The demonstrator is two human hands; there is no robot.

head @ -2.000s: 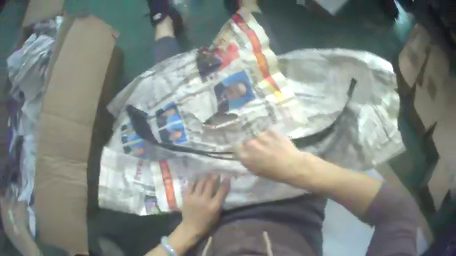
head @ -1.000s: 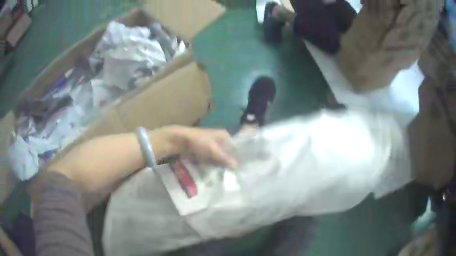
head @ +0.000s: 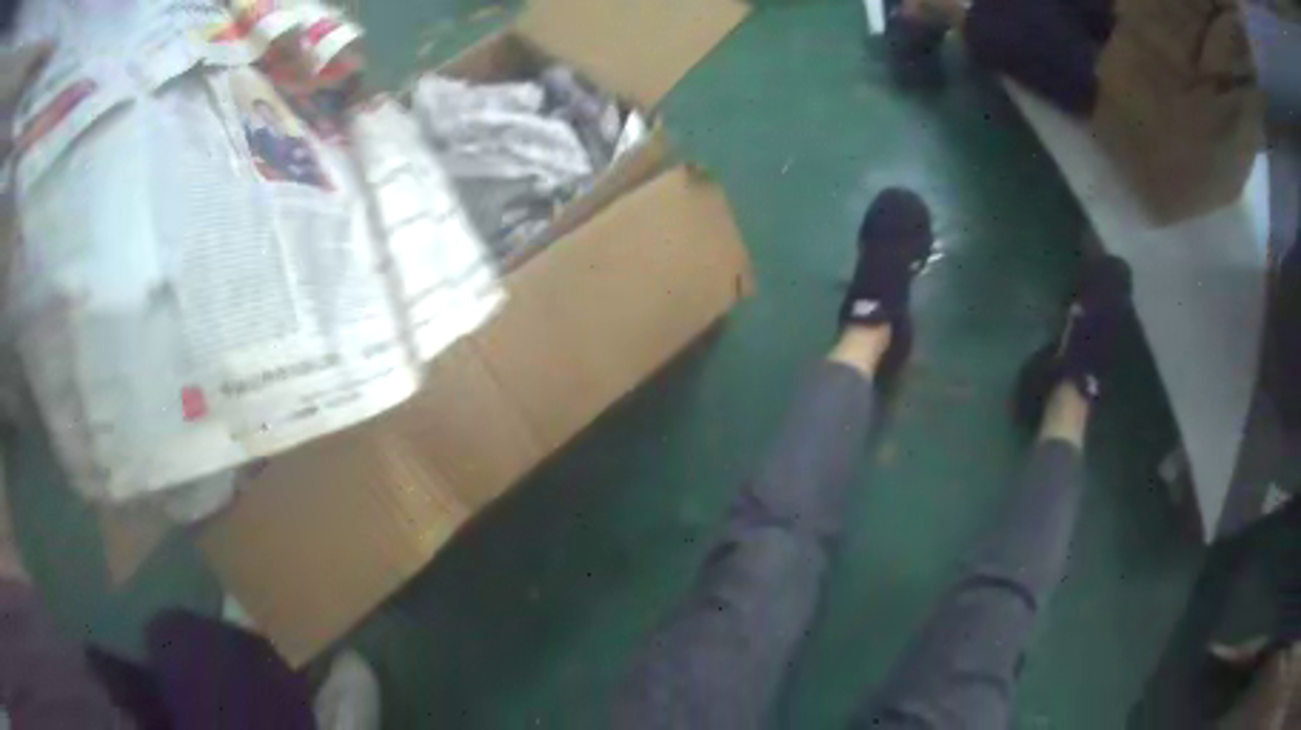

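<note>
Newspaper sheets (head: 271,300) with small print, a photo and red marks hang, slightly blurred, over the near left part of the large open carton (head: 571,328). Crumpled grey-white paper (head: 500,143) fills the part of the carton that shows. The carton's wide side flap is folded outward. Neither of my hands can be made out. A mauve sleeve shows at the lower left edge, but its hand is cut off or hidden. I cannot tell whether anything is wrapped inside the newspaper.
My legs stretch over the green floor (head: 571,599), with dark shoes (head: 892,250) at the ends. A white board (head: 1184,314) lies at the right with a brown piece (head: 1177,114) above it. Dark cloth and a pale rounded shape lie at the lower left. Part of a person shows at the top right.
The paper bundle has left my lap, and newspaper now shows over the carton at the left. The hand with the bracelet has gone out of sight. The view has shifted, uncovering my legs.
</note>
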